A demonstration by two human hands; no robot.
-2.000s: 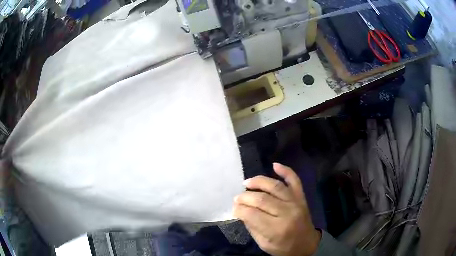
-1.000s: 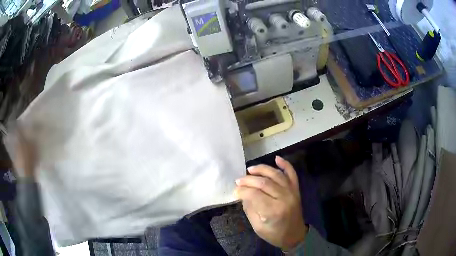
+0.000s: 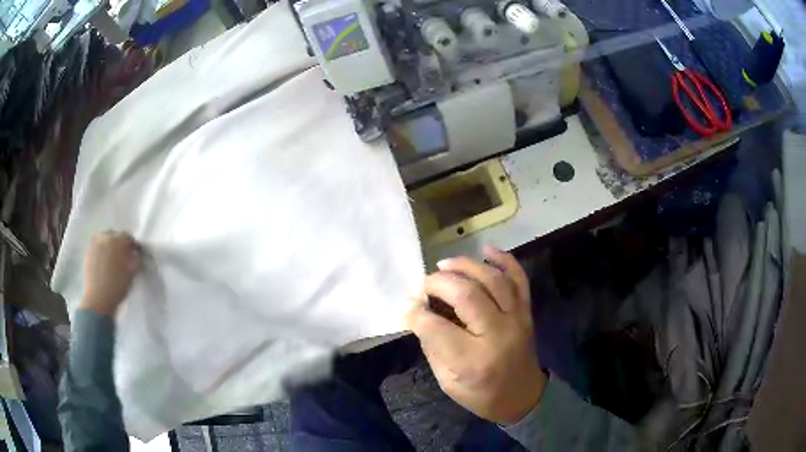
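Note:
A large pale beige-grey fabric panel (image 3: pixel 274 212) lies over the table and hangs toward my lap, with folds running across it. Its right edge runs up to the presser foot area (image 3: pixel 369 124) of the overlock machine (image 3: pixel 349 44). My left hand (image 3: pixel 113 265) pinches the panel at its left side, and folds spread from the grip. My right hand (image 3: pixel 477 331) holds the panel's near right corner between thumb and fingers. The needle itself cannot be made out.
A cream-framed table recess (image 3: pixel 468 207) lies right of the panel. Red-handled scissors (image 3: pixel 701 101), a dark pad (image 3: pixel 645 93) and a dark thread cone (image 3: pixel 764 57) are at the upper right. Grey-beige cut pieces (image 3: pixel 707 309) hang at right. Dark cloth (image 3: pixel 53 97) is heaped at left.
My left hand has come inward from the far left edge and now grips the panel. My right hand has moved slightly up with the corner. The view has shifted slightly.

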